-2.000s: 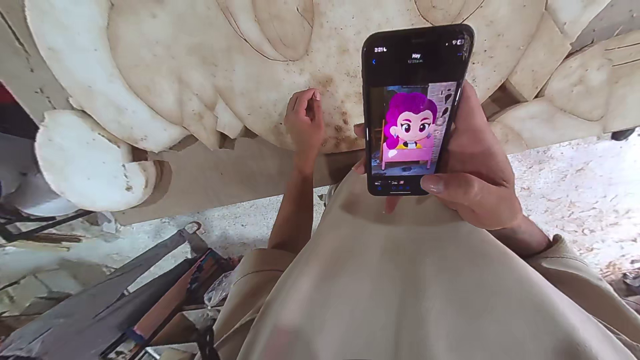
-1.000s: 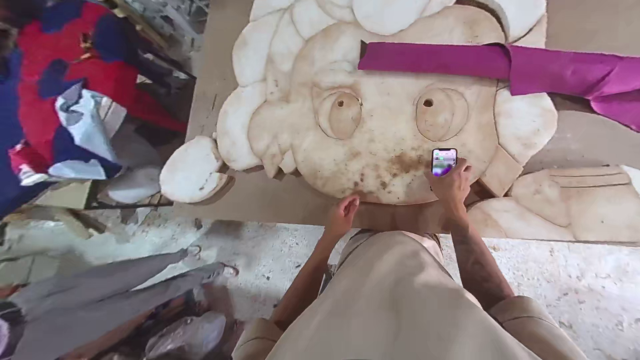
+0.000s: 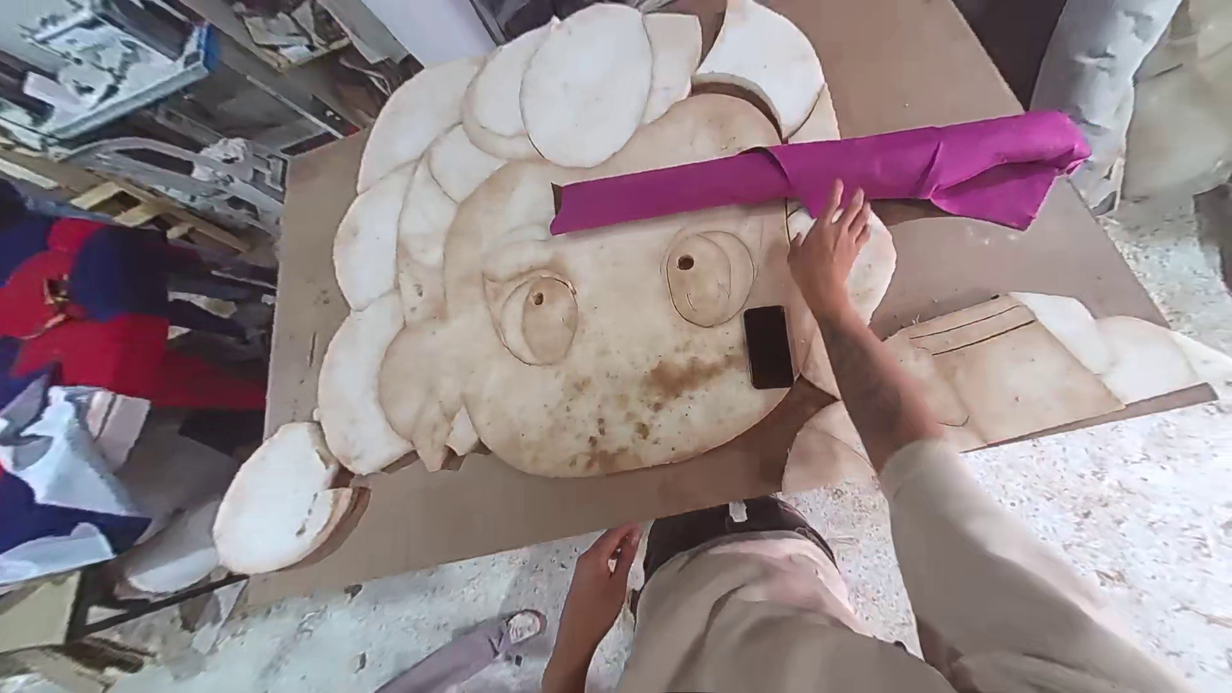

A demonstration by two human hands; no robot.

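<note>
A big cartoon face built from carved foam pieces (image 3: 597,385) lies on a brown board (image 3: 443,520). Across its forehead and past its right side stretches a rolled magenta sheet (image 3: 866,164). My right hand (image 3: 833,241) reaches over the face's right side, fingers spread at the lower edge of the magenta sheet; whether it touches the sheet is unclear. A smartphone (image 3: 770,347) with a dark screen rests on the cheek, left of my right forearm. Down by my waist hangs my left hand (image 3: 606,573), fingers loosely bent, holding nothing that shows.
A loose round foam piece (image 3: 274,496) sits at the board's lower left corner. More foam pieces (image 3: 1020,356) lie at the right. Red and blue material (image 3: 106,318) and cluttered shelving (image 3: 144,87) stand at the left. Another person's shoe (image 3: 525,627) is on the floor below.
The phone, held in my right hand in both earlier frames, now lies released on the foam face. My right hand has moved up to the magenta sheet. The view has shifted.
</note>
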